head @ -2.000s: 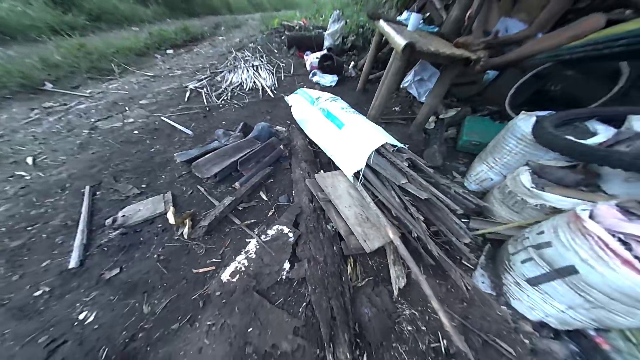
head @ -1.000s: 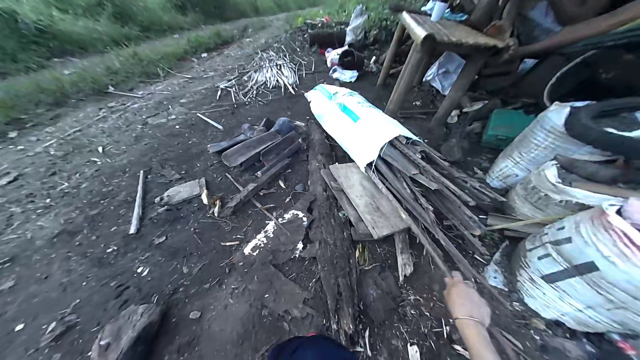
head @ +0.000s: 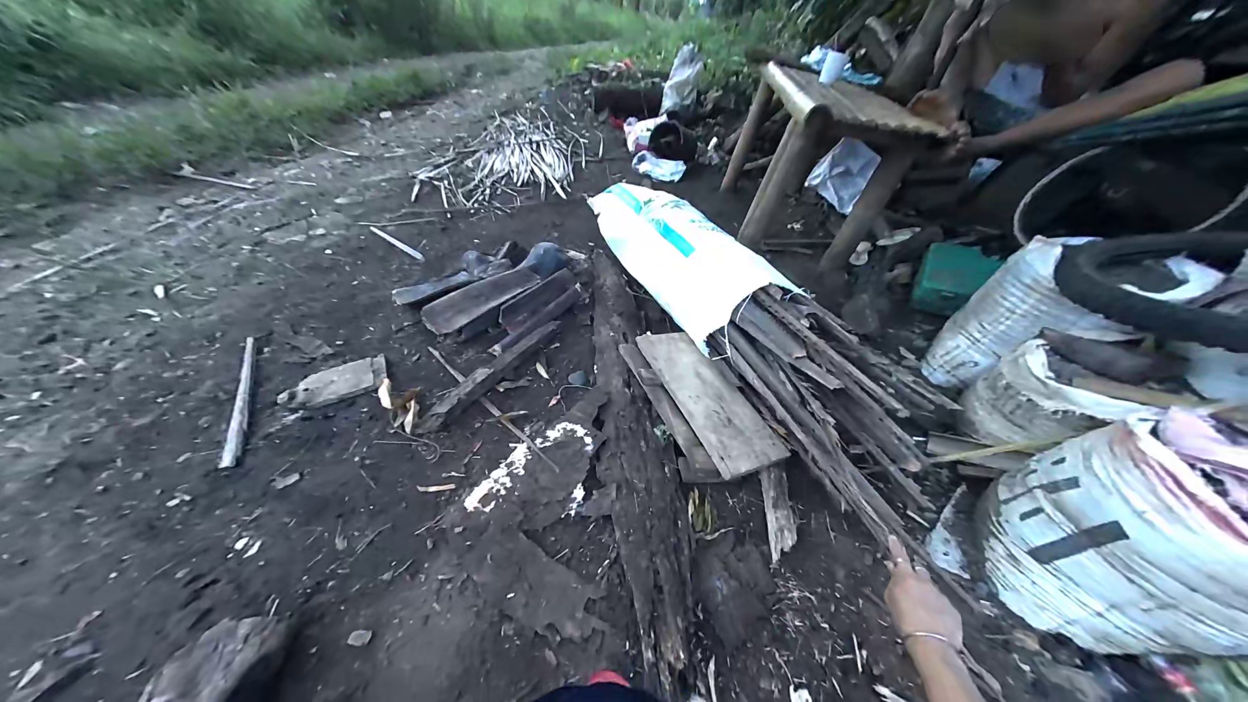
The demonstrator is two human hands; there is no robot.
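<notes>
My right hand (head: 918, 600), with a thin band at the wrist, reaches in at the lower right and touches the near end of a long wood strip (head: 858, 497); whether its fingers grip the strip is unclear. The strip belongs to a bundle of split wood (head: 809, 390) that sticks out of a white woven sack (head: 678, 258) lying on the ground. Left of the bundle, a flat grey board (head: 712, 402) rests on another board, beside a long rotten log (head: 634, 468). My left hand is out of view.
Short dark boards (head: 497, 297) and a pile of pale sticks (head: 526, 156) lie farther off. On the right stand filled sacks (head: 1082, 546), a tire (head: 1150, 292) and a green box (head: 954, 278). A person sits behind the wooden bench (head: 848, 107).
My right hand, absent two seconds ago, came in at the lower right by one second ago and remains at the wood strip's near end.
</notes>
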